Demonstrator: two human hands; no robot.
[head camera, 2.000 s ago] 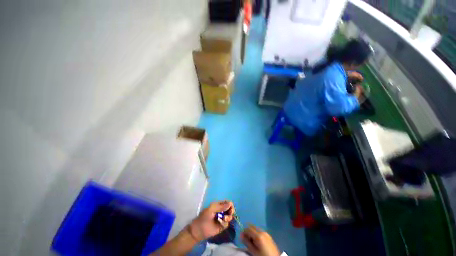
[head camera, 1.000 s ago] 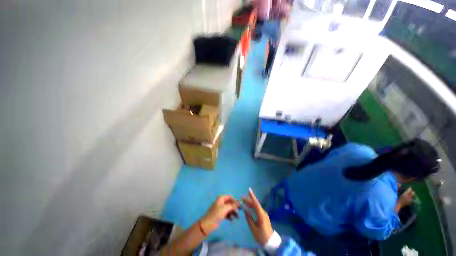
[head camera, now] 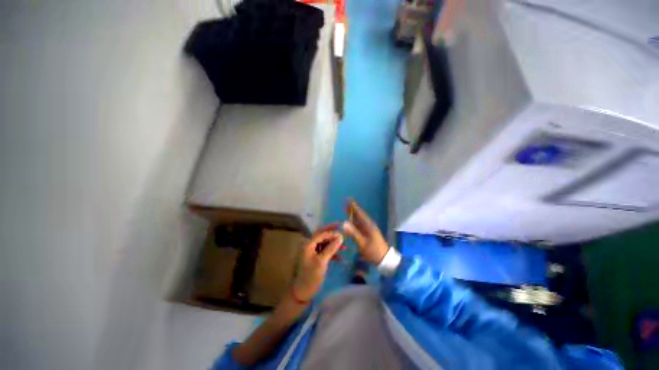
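Observation:
My left hand (head camera: 314, 261) is in front of my body with its fingers curled around a small dark thing (head camera: 322, 246). The thing is blurred and mostly covered by the fingers, so I cannot tell what it is. My right hand (head camera: 363, 233) is just to the right, close to the left fingertips, with its fingers raised and apart. I see nothing held in it. Both hands are small and blurred.
An open cardboard box (head camera: 278, 269) stands at left beside a white cabinet (head camera: 260, 162) with a black bin (head camera: 264, 58) on it. A large white machine (head camera: 477, 188) stands at right over a blue surface (head camera: 473, 259). A narrow blue floor aisle (head camera: 366, 108) runs between them.
The view has moved forward along the aisle. The seated person in blue has left the picture, and the white machine and cabinet are nearer. My hands remain close together in front of me.

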